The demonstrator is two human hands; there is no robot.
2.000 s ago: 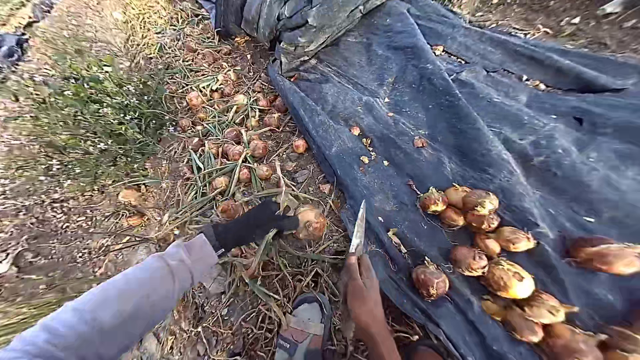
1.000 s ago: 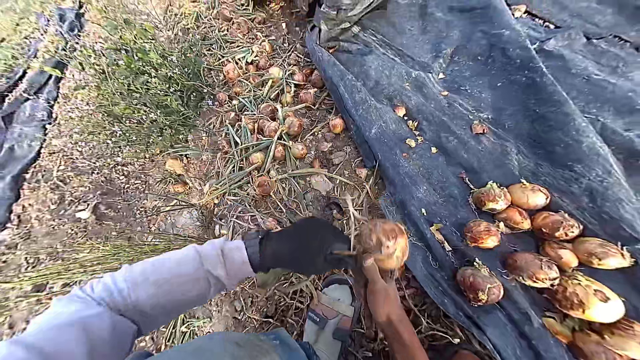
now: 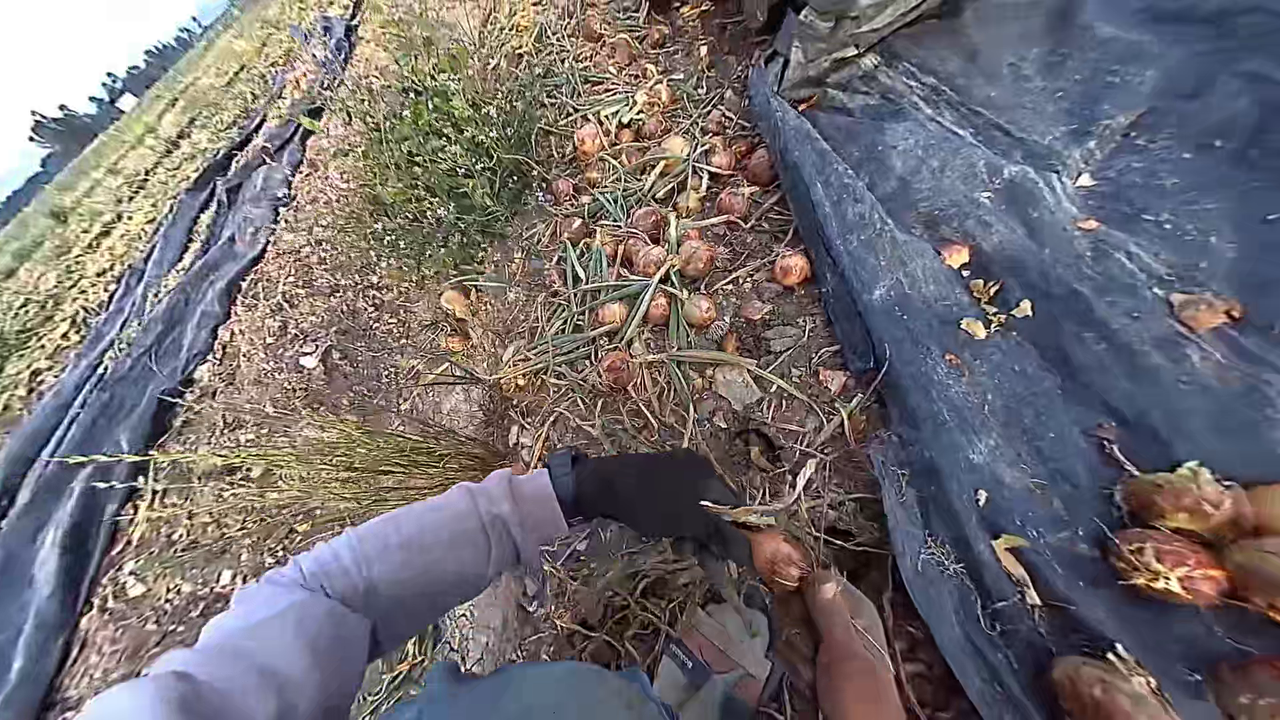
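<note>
My left hand [image 3: 665,500], in a black glove, grips a small onion [image 3: 777,558] by its dry top, low in the middle of the view. My bare right hand [image 3: 835,605] is at the root end of that onion, its thumb side touching it. The knife is not visible now, and the right fingers are mostly hidden. Just to the right lies a dark tarp [image 3: 970,440] bearing several onions [image 3: 1170,565] at its lower right. Ahead of my hands, more onions with green leaves [image 3: 650,260] lie on the soil.
A leafy weed [image 3: 450,150] stands left of the onion row, with a tuft of dry grass [image 3: 400,460] nearer me. A second dark sheet [image 3: 190,300] runs along the far left. My shoe [image 3: 715,650] is below my hands. Loose skins [image 3: 1205,310] lie on the tarp.
The larger onion between my hands one second ago is no longer there; a smaller one is held now. The knife seen two seconds ago is out of sight. The view has swung left.
</note>
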